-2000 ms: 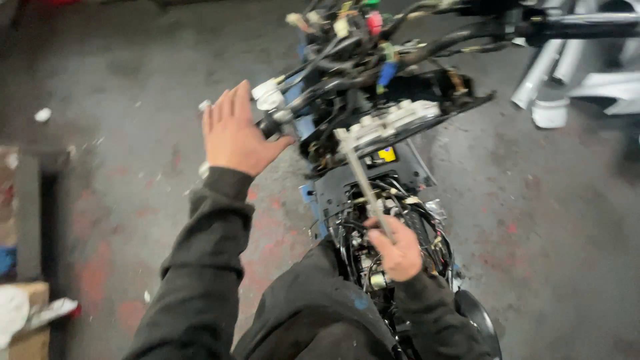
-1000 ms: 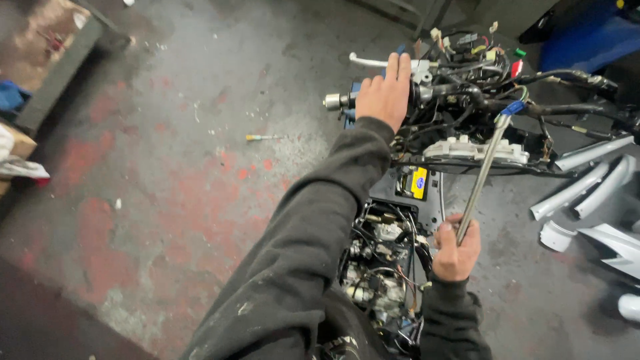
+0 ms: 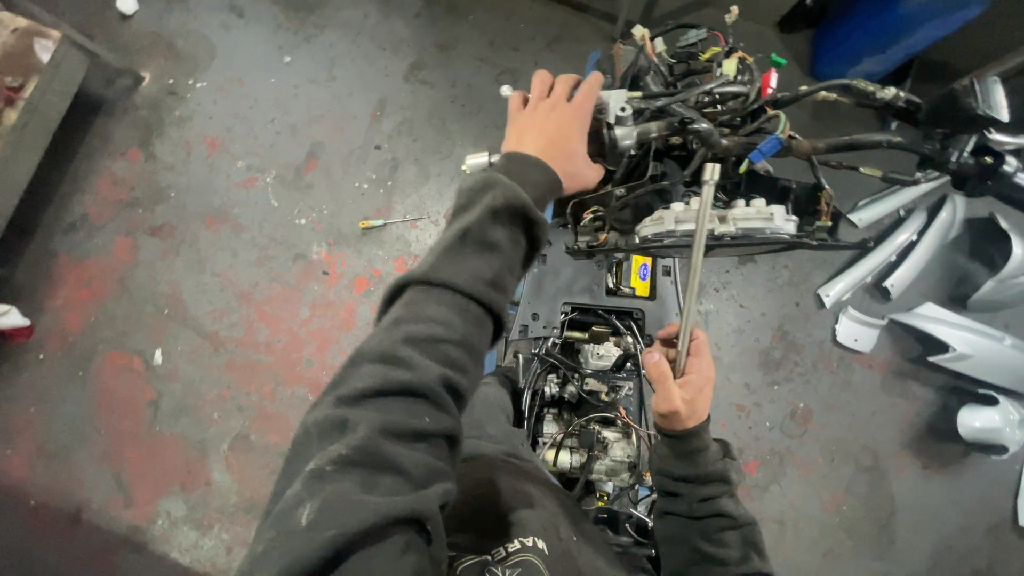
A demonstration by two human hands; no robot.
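My left hand (image 3: 554,124) is wrapped over the left handlebar grip of a stripped scooter, beside the brake lever's mount; the grip itself is mostly hidden. In my right hand (image 3: 682,376) is the lower end of a long metal socket wrench (image 3: 698,264), its socket end pointing up toward the handlebar (image 3: 832,145). Behind that tool lies the back of the instrument cluster (image 3: 752,222). Bare wiring with connectors (image 3: 724,76) spreads around the steering column. A battery with a yellow label (image 3: 641,276) shows in the floorboard (image 3: 552,288), and the exposed engine (image 3: 596,448) is below it.
Silver body panels (image 3: 952,340) lie on the floor at the right. A screwdriver (image 3: 392,222) lies on the floor to the left. At the top right stands a blue barrel (image 3: 888,36), and at the left edge is a low metal-edged bench (image 3: 48,120).
My left hand was open with fingers spread beside the handlebar end two seconds ago; it now rests around the grip. The wrench has stayed in my right hand. The view has shifted.
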